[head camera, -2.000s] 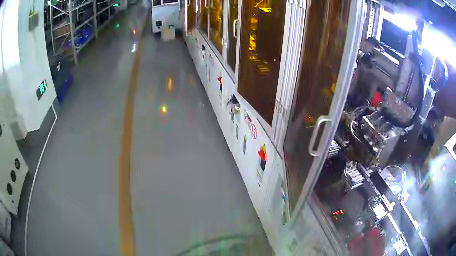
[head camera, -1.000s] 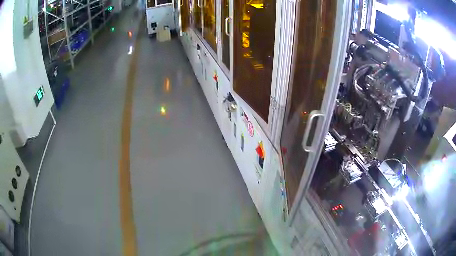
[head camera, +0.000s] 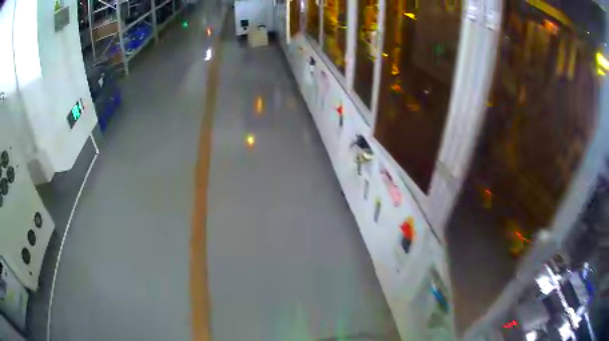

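No hand is in the picture; neither my left hand nor my right hand shows. Nearest on the right is a guard door with an amber-brown window (head camera: 527,146) in a grey-silver frame, which is blurred. At the lower right corner, beyond the door's edge, a small part of the machine's metal mechanism (head camera: 561,286) shows bright and blurred. A red digital display (head camera: 510,324) glows beside it. The rest of the mechanism is hidden or cut off.
White lower panels (head camera: 354,173) with small red-yellow items run along the line. A grey floor with a yellow-brown line (head camera: 202,200) lies ahead. White cabinets (head camera: 20,220) stand left, a rack (head camera: 133,33) behind them. A pale box (head camera: 258,36) stands far ahead.
The view has turned left, so aisle and panels sit further right in the picture. The guard door looks larger and nearer, and most of the mechanism has left view.
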